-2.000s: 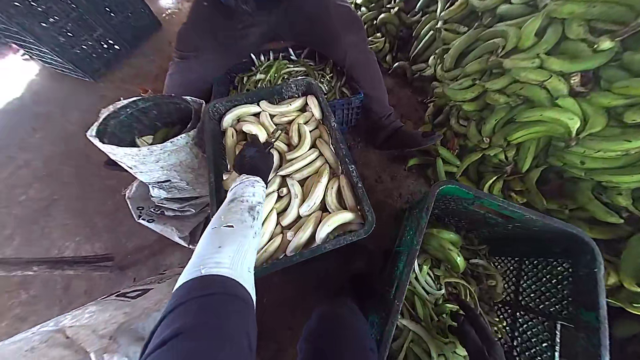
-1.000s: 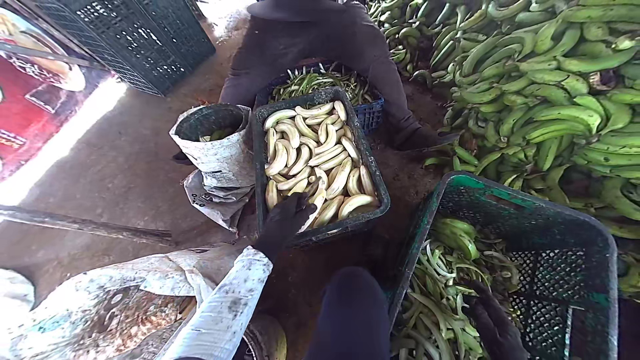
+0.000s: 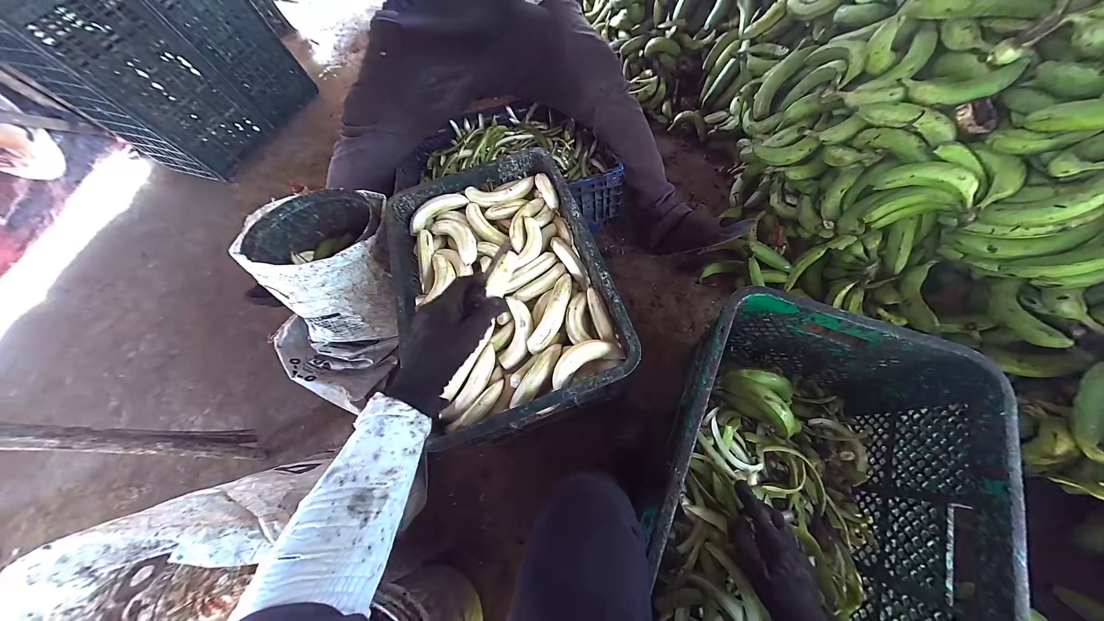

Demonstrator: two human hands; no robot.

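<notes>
My left hand (image 3: 448, 341), dark, below a stained white sleeve, reaches over the dark plastic crate (image 3: 628, 345) of peeled plantains (image 3: 549, 315). Its fingers are around a peeled plantain (image 3: 500, 274) near the crate's middle. My right hand (image 3: 772, 552) rests low in the large green crate (image 3: 1005, 448), on the green plantain peels (image 3: 724, 517). Its fingers look spread; whether anything lies beneath them is hidden.
Green plantains (image 3: 914, 172) are heaped at right. A person (image 3: 483, 60) sits opposite behind a blue crate (image 3: 604, 194) of peels. A sack-wrapped bucket (image 3: 323, 267) stands left; dark crates (image 3: 172, 78) are stacked at upper left. A stained sack (image 3: 190, 526) lies lower left.
My left hand has moved from the lower edge of the crate toward its middle. My right hand stays in the green crate. The view has shifted somewhat.
</notes>
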